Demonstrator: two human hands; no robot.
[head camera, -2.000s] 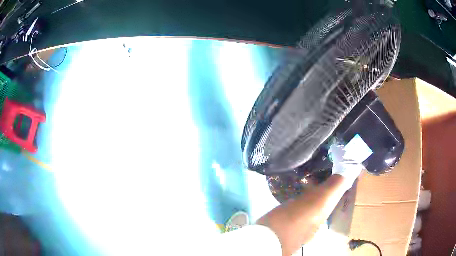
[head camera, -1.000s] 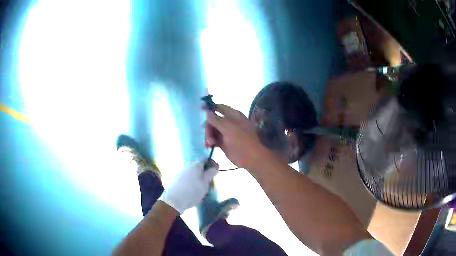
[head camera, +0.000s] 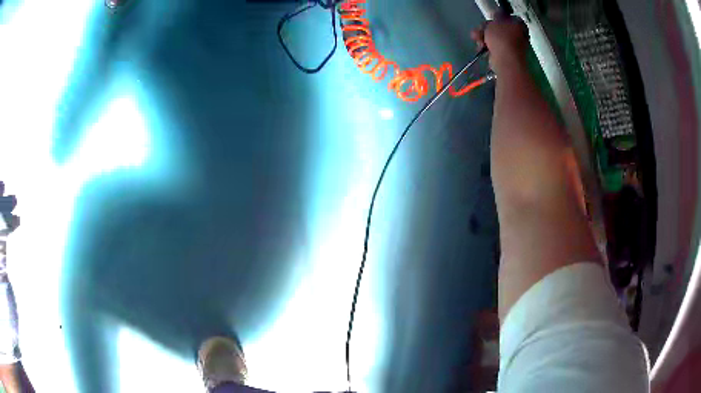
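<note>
My right hand (head camera: 505, 38), bare, is at the top right beside the edge of the green bench. Its fingers are closed around a thin black power cord (head camera: 370, 222). The cord hangs from the hand in a long curve over the floor and leaves the picture at the bottom. The cord's end in the hand is hidden. My right forearm, with a light sleeve, crosses the right side. My left hand is not recognisable in the picture.
An orange coiled air hose (head camera: 413, 83) hangs at the top, beside a black cable loop (head camera: 315, 67). The green bench (head camera: 588, 100) with a pale rail runs along the right. My shoe (head camera: 220, 361) is on the blue floor. Unclear shapes show at the left edge.
The fan, carton and red stool have left view; the bench and orange hose have appeared. My right hand has moved up and right with the cord. My gloved left hand has left view.
</note>
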